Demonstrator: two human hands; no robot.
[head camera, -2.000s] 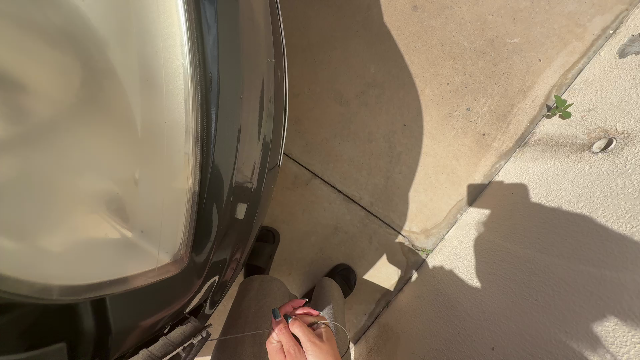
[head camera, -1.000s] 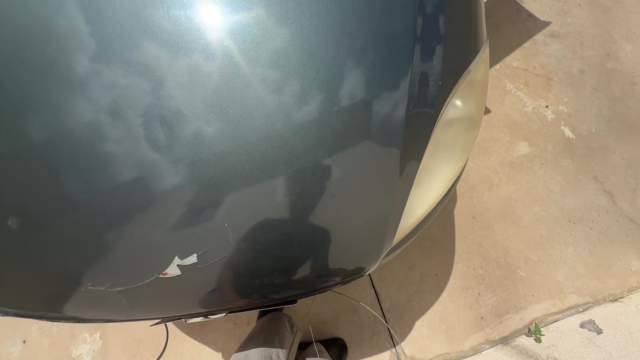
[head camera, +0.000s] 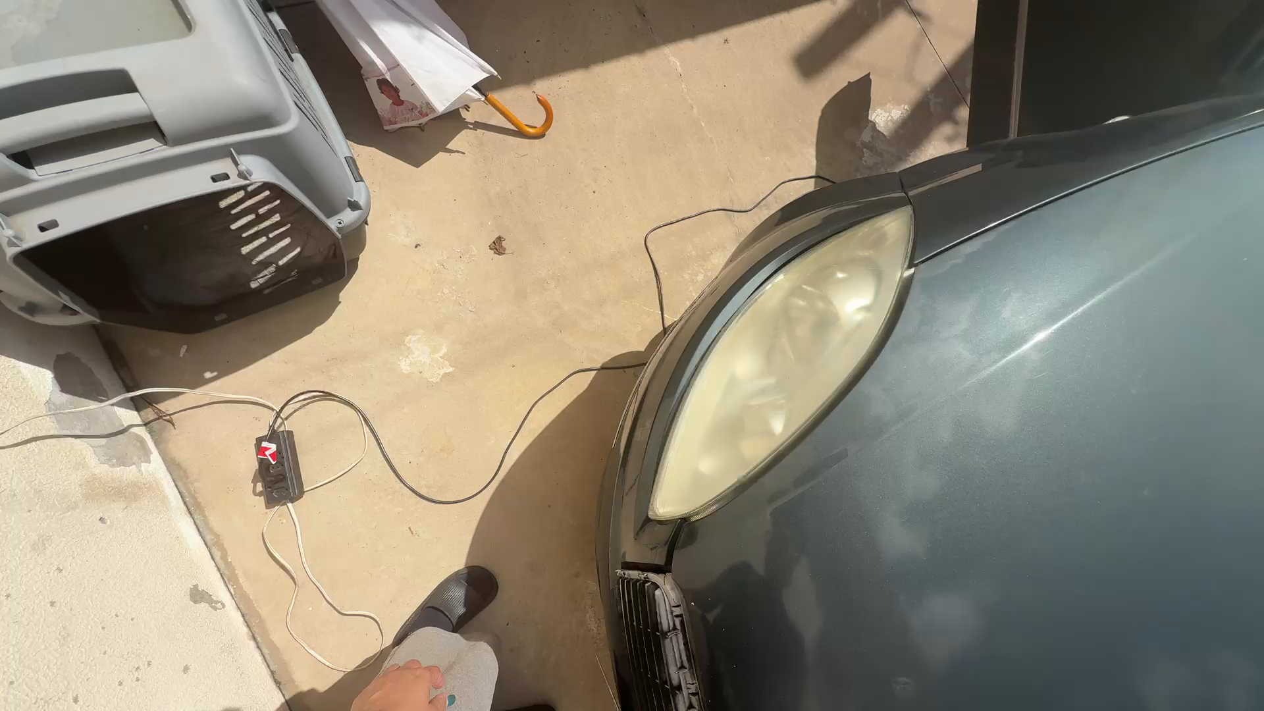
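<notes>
At the bottom edge, what appears to be my left hand (head camera: 400, 686) is partly in view over my light-clad knee (head camera: 459, 667), its fingers curled; whether it holds anything is hidden. A teal fingernail shows beside it. My right hand is not seen. To the right is the front of a dark car, with a hazy, yellowed headlight (head camera: 790, 365), a grille (head camera: 657, 642) and a glossy hood (head camera: 1037, 474). A thin line, perhaps a wire (head camera: 605, 681), shows faintly beside the grille.
A black power strip (head camera: 279, 469) with white and black cords (head camera: 523, 434) lies on the concrete, left of the car. A grey pet carrier (head camera: 197, 109) and a white umbrella (head camera: 415, 59) with an orange hooked handle are at upper left. A pale wall (head camera: 89, 583) borders the left.
The view has swung widely to the car's other headlight and the ground beside it. Two seconds ago my hands were together over my lap with a thin wire; now only one shows in part.
</notes>
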